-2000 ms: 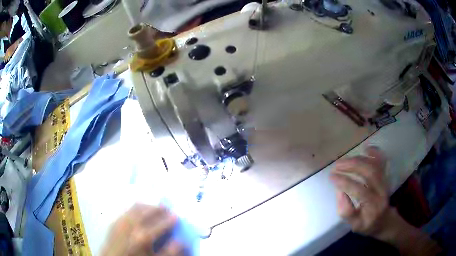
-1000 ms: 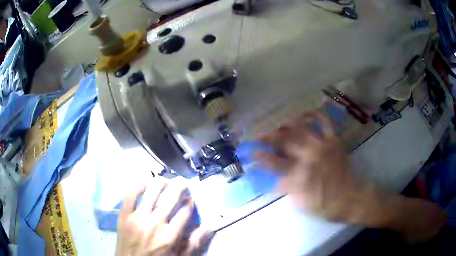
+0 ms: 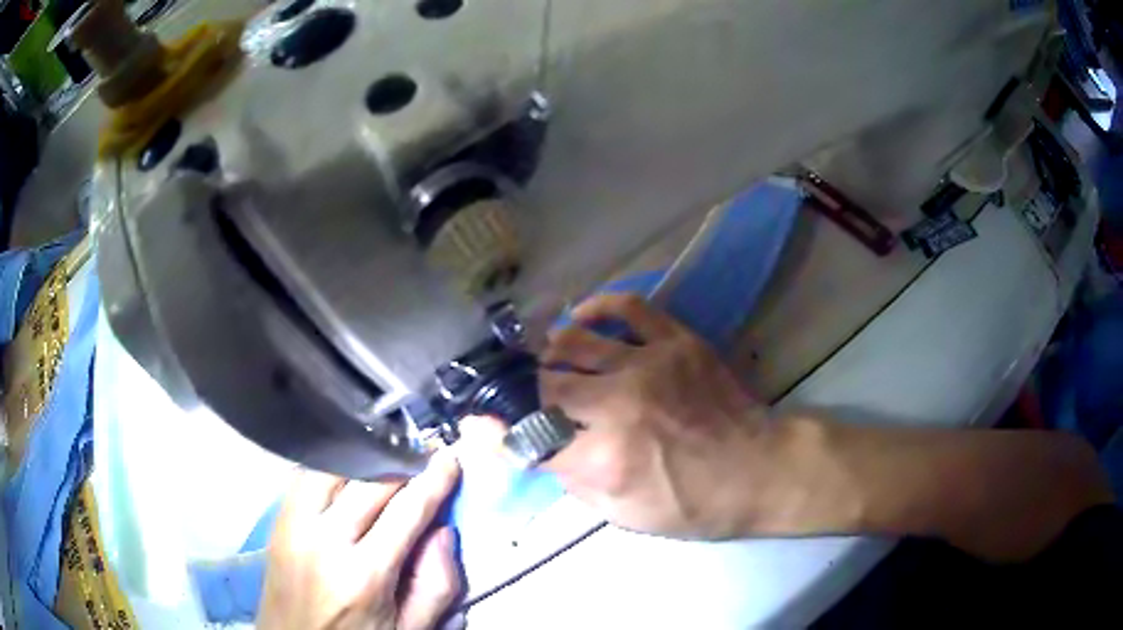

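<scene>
A light-blue garment panel (image 3: 739, 261) lies on the machine bed. It runs from the upper right, behind my right hand, to the needle area, and blue cloth also shows left of my left hand. My left hand (image 3: 357, 542) has thumb and fingertips closed together on the cloth by the presser foot (image 3: 431, 431). My right hand (image 3: 647, 425) is curled on the cloth just right of the needle, its fingertips partly behind the knurled metal knob (image 3: 539, 436). The needle point and any label there are hidden by fingers and glare.
The sewing machine head (image 3: 296, 271) fills the upper left, with its ribbed tension dial (image 3: 478, 246). Red-handled snips (image 3: 850, 215) lie beyond the panel. Dark woven labels (image 3: 938, 231) lie further right. Blue strips (image 3: 56, 455) hang over yellow tape (image 3: 92, 560) at the left.
The view has moved closer to the needle. Both hands have come in to the presser foot, the right moving left from the bed. The panel now lies stretched out behind the right hand.
</scene>
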